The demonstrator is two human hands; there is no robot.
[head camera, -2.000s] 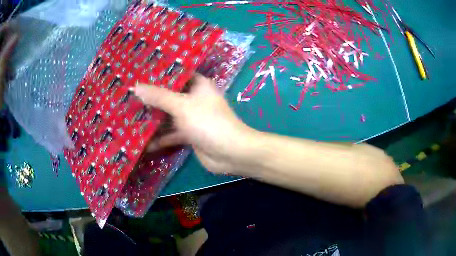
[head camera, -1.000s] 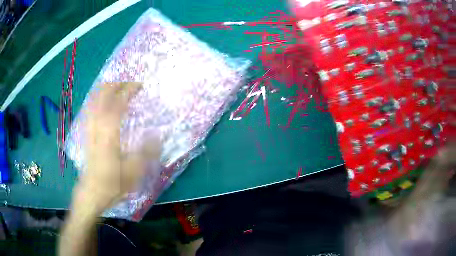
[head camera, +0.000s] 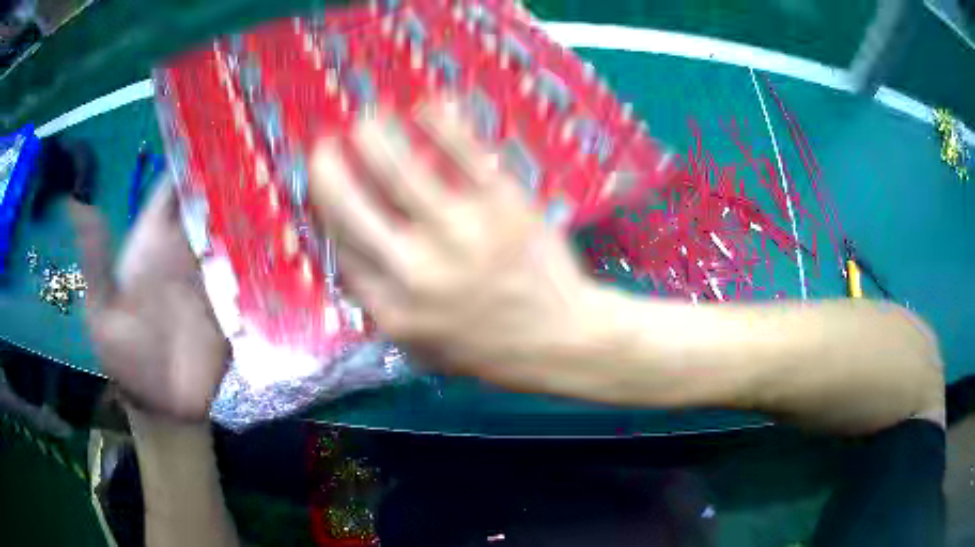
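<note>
A large red PCB panel (head camera: 257,171) with rows of components lies tilted in front of me, blurred by motion. Clear bubble wrap (head camera: 305,393) shows under its near edge. My right hand (head camera: 444,230) is spread flat on top of the panel, with its fingers apart. My left hand (head camera: 160,310) is upright at the panel's left edge, blurred, with fingers apart; any contact with the edge is unclear. The rest of the bubble wrap is hidden under the panel.
A heap of thin red scrap rails (head camera: 706,230) lies right of the panel. Yellow-handled cutters (head camera: 853,278) lie beyond it. Small metal parts lie at the left (head camera: 62,286) and far right (head camera: 949,144). A blue object (head camera: 15,182) stands at the left edge. A red bin (head camera: 319,502) is below the bench edge.
The red panel has come from the right side to lie over the bubble wrap. My right hand is now on its top, and my left hand has moved off the wrap to the panel's left edge.
</note>
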